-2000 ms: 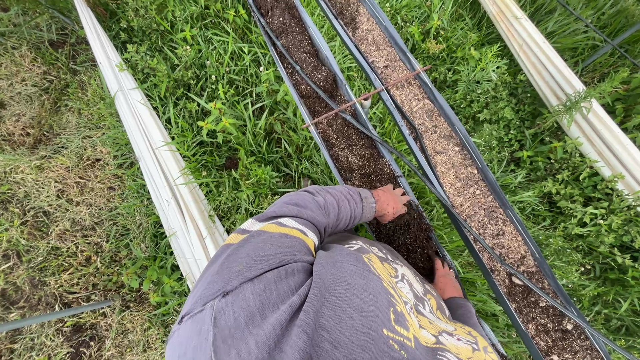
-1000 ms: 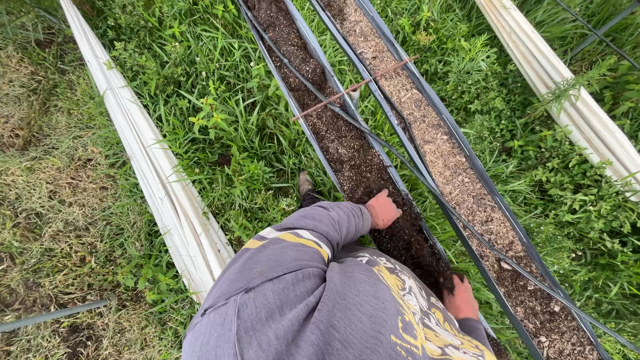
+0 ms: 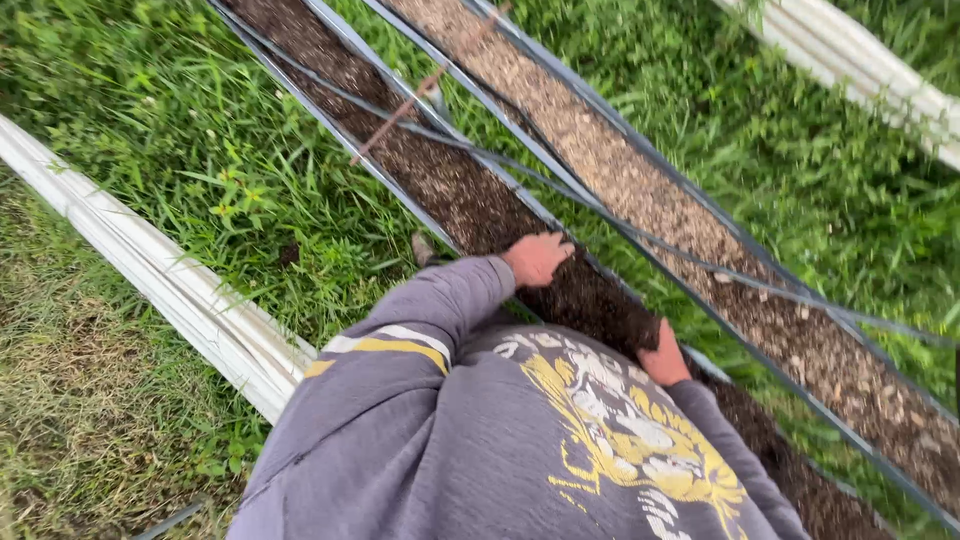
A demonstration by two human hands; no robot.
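A long narrow trough (image 3: 349, 139) holds dark, crumbly growing mix (image 3: 465, 202) and runs diagonally past my body. My left hand (image 3: 538, 259) lies on the mix near the trough's far rim, its fingers partly spread and their tips partly hidden. Farther down the same trough, my right hand (image 3: 665, 356) touches the dark mix with its palm side turned toward the left hand. Fingers of that hand are partly sunk in or hidden by the mix. Whether either hand grips any mix cannot be told.
A second trough (image 3: 705, 202) with lighter, chip-like material runs alongside. A thin black hose (image 3: 660, 240) crosses both, and a rusty rod (image 3: 401, 111) spans them. Bundled white sheeting (image 3: 172, 277) lies on the grass at left, more (image 3: 847, 56) at upper right. A shoe tip (image 3: 422, 247) shows beside the trough.
My right hand has come up from the trough's far rim side toward my left hand, and the gap between them looks smaller. The view has shifted.
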